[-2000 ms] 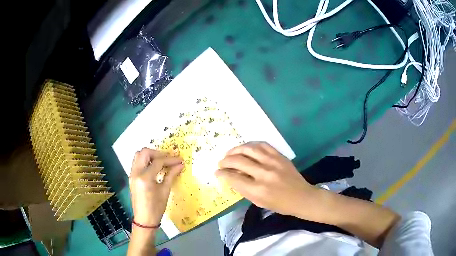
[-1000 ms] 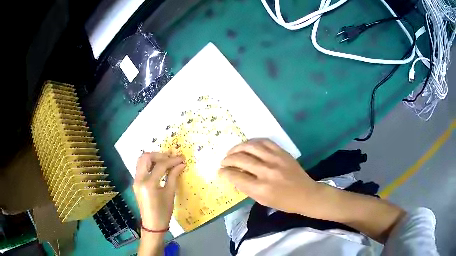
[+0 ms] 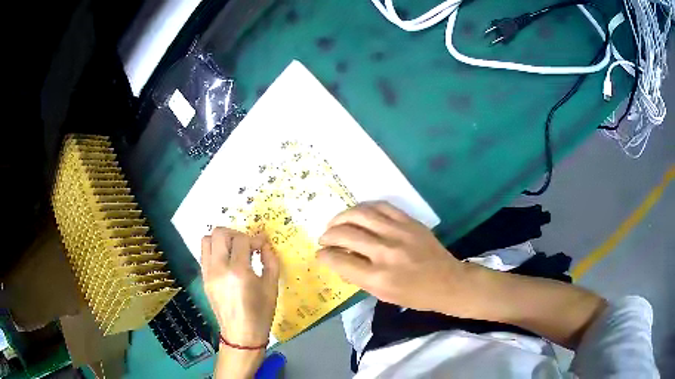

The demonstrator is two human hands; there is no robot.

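Note:
A yellow circuit board panel point(image 3: 305, 285) lies on a white work sheet point(image 3: 296, 96), partly washed out by glare. Small black components point(image 3: 271, 179) stand in rows on its far half. My left hand point(image 3: 240, 277) is over the panel's left edge, thumb and index finger bent towards each other near the board; whether a part is between them cannot be told. My right hand point(image 3: 385, 255) rests over the panel's right side, fingers curled and pointing left; its fingertips are too washed out to show a held part.
A dark plastic bag point(image 3: 211, 104) with loose black parts lies behind the sheet. A yellow stack of panels point(image 3: 111, 237) stands at left in a black rack point(image 3: 181, 333). White cable point(image 3: 511, 68), a black plug point(image 3: 505, 29) and tangled thin cables point(image 3: 645, 66) lie at right.
My left hand has shifted slightly right and its fingers are more upright and bunched. My right hand stays in nearly the same place on the panel. The view has shifted slightly.

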